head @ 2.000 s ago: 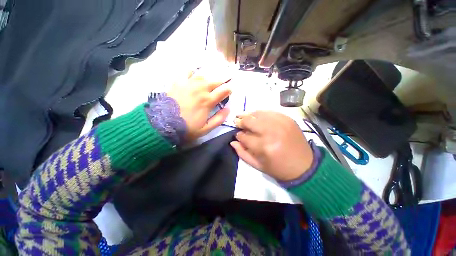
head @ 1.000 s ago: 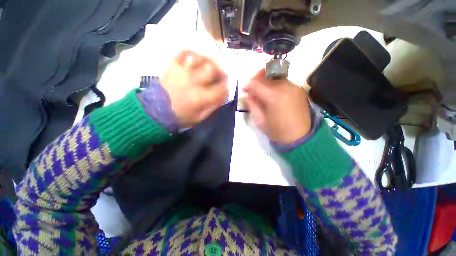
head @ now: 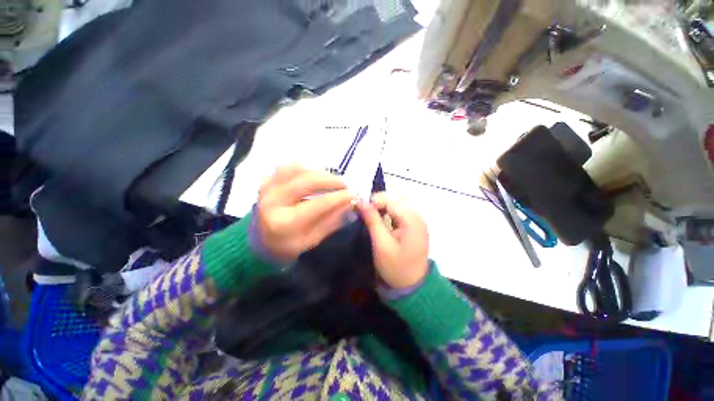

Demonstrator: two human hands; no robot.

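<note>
A dark fabric panel (head: 333, 270) hangs from my hands over the table's front edge and my lap. My left hand (head: 301, 211) pinches its upper edge between thumb and fingers. My right hand (head: 398, 239) pinches the same edge close beside it, the fingertips nearly touching. A small pointed dark bit of cloth (head: 378, 178) sticks up between the hands. A small striped strip (head: 354, 149) lies on the white table just beyond my left hand. The hands are in front of the sewing machine (head: 540, 55), away from its needle area.
Stacked dark panels (head: 196, 94) cover the table's left. At right lie a black box or pad (head: 552, 184), a slim grey tool (head: 518, 227), blue-handled snips (head: 539, 227), black shears (head: 603, 282) and a white spool (head: 658, 278). Blue baskets (head: 55, 337) stand below, also at right (head: 626, 368).
The view has shifted, showing more table and machine. My hands have come together on the panel's edge, nearer my body and farther from the needle. The striped strip is now uncovered.
</note>
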